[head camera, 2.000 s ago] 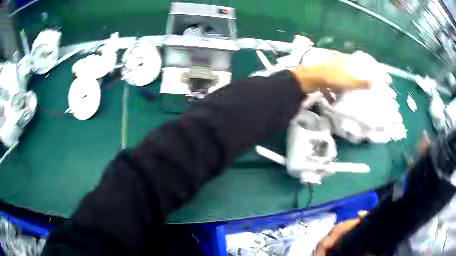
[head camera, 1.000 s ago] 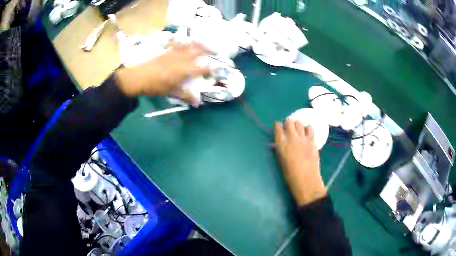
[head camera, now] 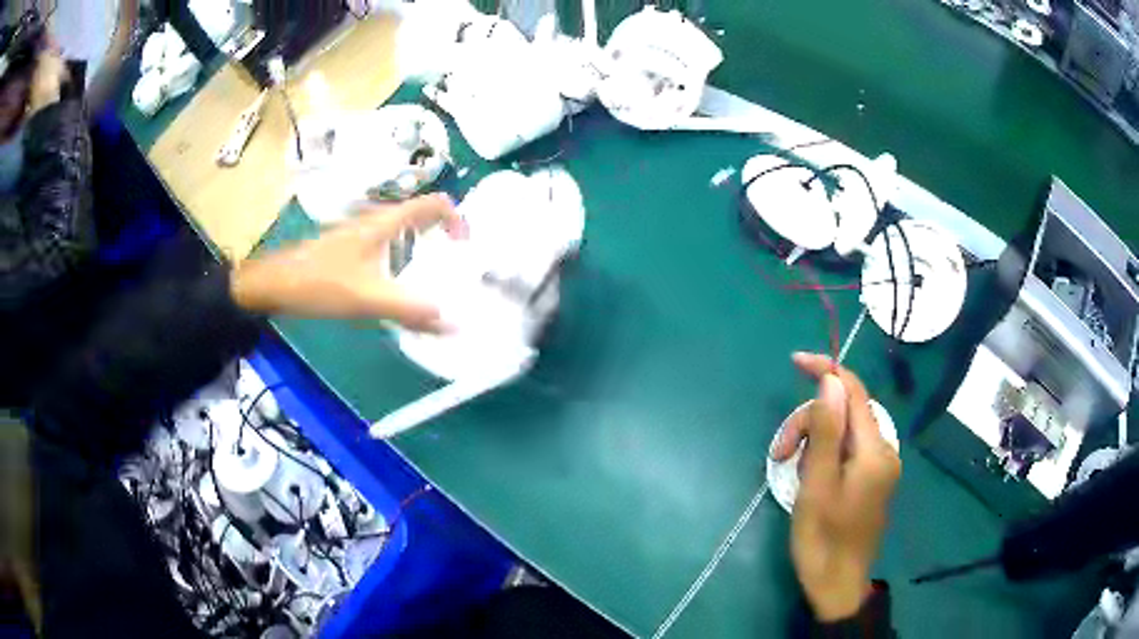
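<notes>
A white camera housing (head camera: 481, 268) with a flat white antenna (head camera: 456, 393) lies tilted on the green bench at centre left. My left hand (head camera: 356, 268) is at its left side, thumb and fingers spread around it; it is slightly blurred. My right hand (head camera: 839, 481) is over a white round disc (head camera: 884, 431) at the right, which it partly hides. A thin red lead (head camera: 827, 306) runs up from my right fingertips, which are closed on it. Whether my right hand also grips the disc is unclear.
White discs with black cables (head camera: 916, 282) lie at the back right. The screw feeder (head camera: 1037, 375) and a black electric screwdriver (head camera: 1074, 537) are at right. More housings (head camera: 656, 69) stand behind; cardboard (head camera: 206, 144) is at left. A blue bin (head camera: 375, 499) is below the edge. A person's sleeve (head camera: 56, 187) shows far left.
The housing near my left hand has moved toward the bench's front and turned. My right hand has moved right and nearer, with the white disc now beneath it and the red lead at its fingertips.
</notes>
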